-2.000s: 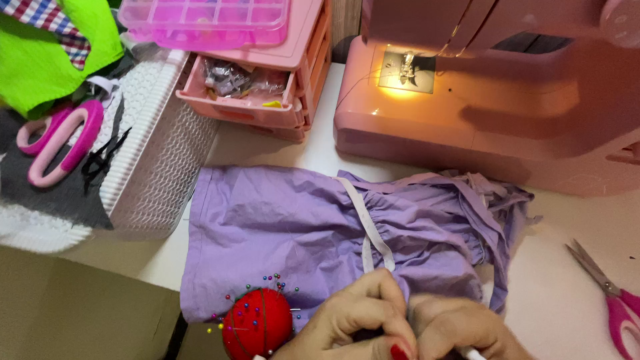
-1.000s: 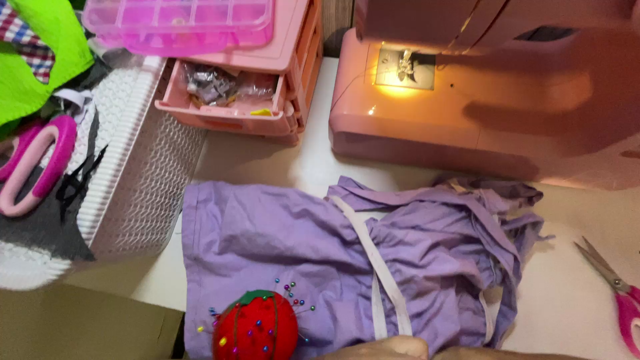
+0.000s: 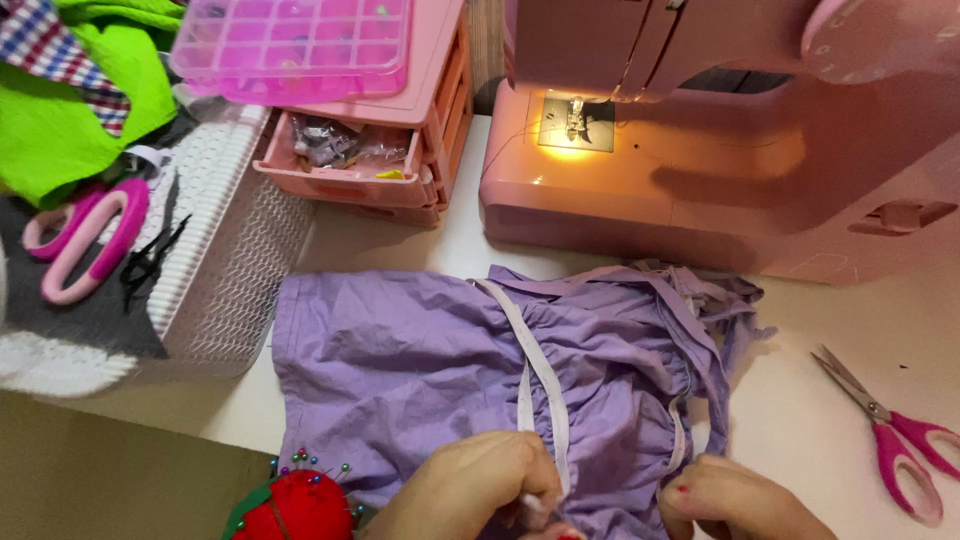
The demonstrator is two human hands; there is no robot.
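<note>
A gathered lilac fabric garment (image 3: 390,352) lies on the white table, with a strip of white elastic (image 3: 536,352) across its middle. My left hand (image 3: 487,480) is at the bottom centre, its fingers closed on the white elastic near the garment's lower edge. To the right, my right hand (image 3: 735,499) pinches the garment's edge beside another white strip (image 3: 677,442); its fingertips are partly hidden. A red tomato pincushion (image 3: 300,510) with coloured ball-head pins is left of my left hand, by the garment's lower left corner.
A pink sewing machine (image 3: 637,202) with its lamp lit stands behind the garment. Pink-handled scissors (image 3: 889,427) lie open at the right. At the left are a white basket (image 3: 240,300) holding cloth and more scissors (image 3: 97,247), and a pink drawer unit (image 3: 345,184) under a clear pink compartment box (image 3: 292,52).
My hands, close together two seconds ago and mostly below the frame one second ago, are now in view and farther apart, the right one at the garment's right part.
</note>
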